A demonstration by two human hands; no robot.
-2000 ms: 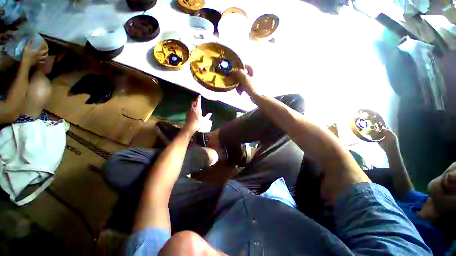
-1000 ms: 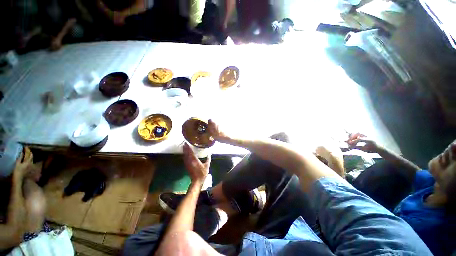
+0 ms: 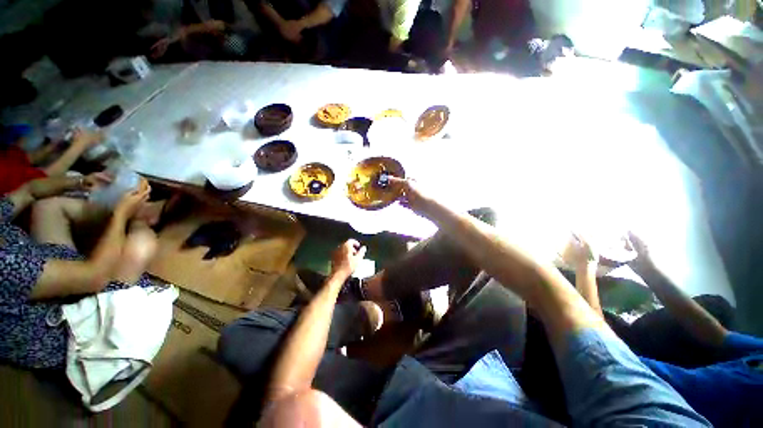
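A large gold bowl with a small dark centre piece is tilted towards me at the table's near edge. My right hand is on its right rim, with fingertips reaching inside near the centre piece; whether the bowl touches the table is unclear. My left hand is below the table edge, away from the bowl, its fingers closed on a small white sheet or cloth, blurred. A smaller gold bowl with a dark centre piece stands just left.
The white table, glared at right, also holds dark brown bowls, a white bowl and more gold bowls. People sit at left and right, others are across the table. A white bag and cardboard lie left.
My left hand has dropped from beneath the large gold bowl to below the table edge. My right fingers reach further inside the bowl. The view has shifted, showing more people at left.
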